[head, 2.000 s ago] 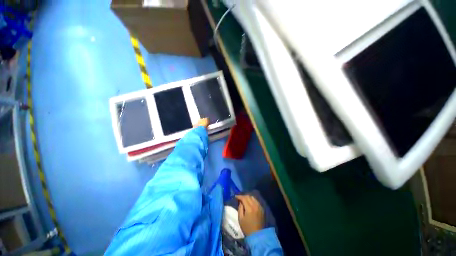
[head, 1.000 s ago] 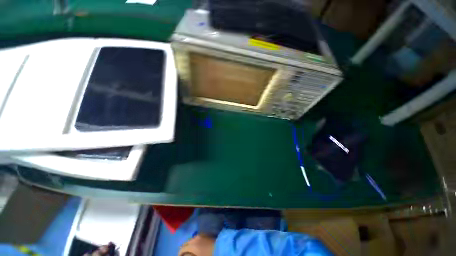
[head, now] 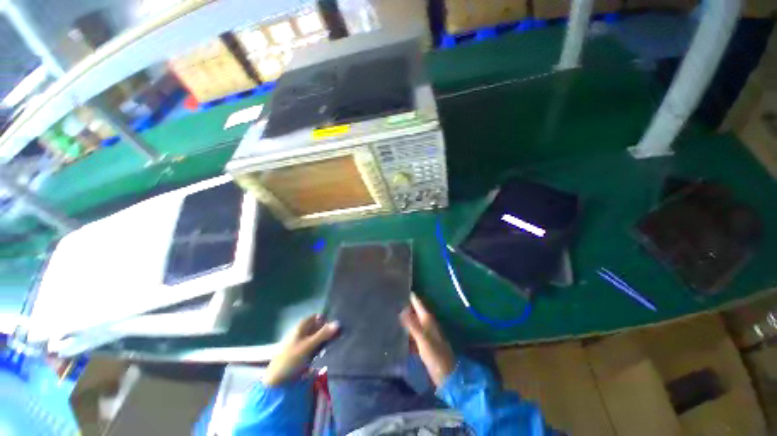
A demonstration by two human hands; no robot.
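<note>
A dark grey tablet [head: 368,306], seemingly in clear film, is held upright lengthwise over the bench's front edge. My left hand [head: 298,347] grips its lower left edge with the thumb on top. My right hand [head: 428,336] grips its right edge. The fingers under the tablet are hidden. To the right, the test tablet [head: 526,230] shows a dark screen with a white bar. A blue cable [head: 494,323] loops beside it.
The beige-grey tester [head: 341,153] stands behind, with dark tablets [head: 341,98] on top. White foam trays [head: 119,255] are stacked at left. Blue tweezers [head: 626,288] and a dark shiny pile [head: 703,234] lie right. A blue pick [head: 319,245] lies near the tester.
The view has swung from the floor trays to the bench and tester. The dark tablet is now between both hands over the bench edge.
</note>
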